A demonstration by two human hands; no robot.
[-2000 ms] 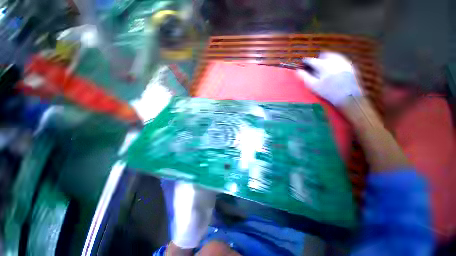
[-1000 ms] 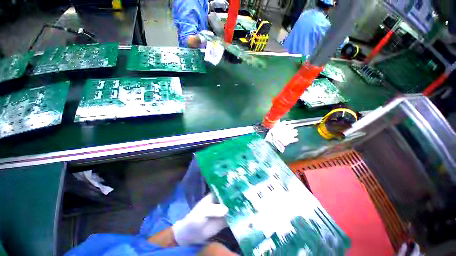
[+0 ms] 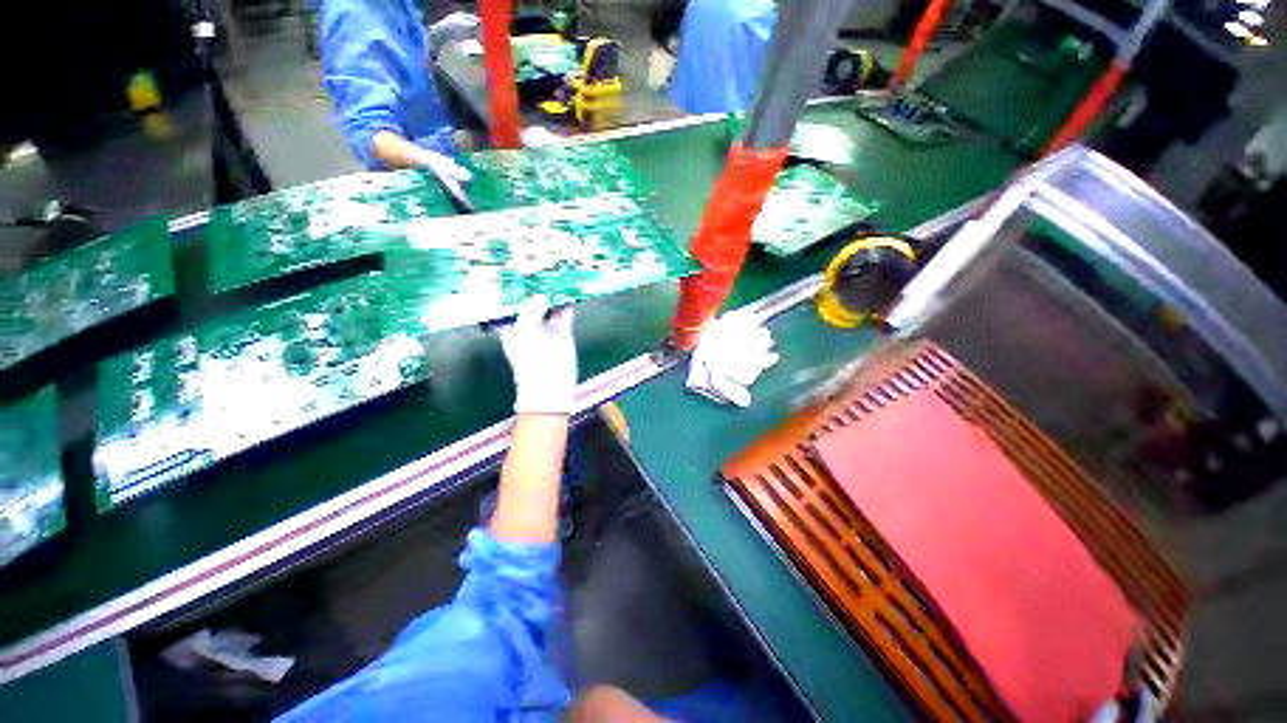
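Note:
My left hand, in a white glove, grips the near edge of a green printed circuit board. The board is over the dark green conveyor belt and overlaps its neighbours in view; I cannot tell whether it rests on them. Its face shows silvery pads. My fingertips are partly hidden at its edge. A small dark and whitish shape shows at the lower corner of the pinkish-red foam sheet, cut off by the picture's bottom edge. I cannot tell whether it is my right hand or a tool.
Other boards lie on the belt at left. Across it, a worker's gloved hand is at a board. A red-wrapped post, an empty white glove and a yellow ring stand or lie near the orange-brown slotted tray.
My left hand has carried the board from beside the tray, forward and left, over the belt. The view has shifted, showing more of the tray. The other worker's hand is now at a board.

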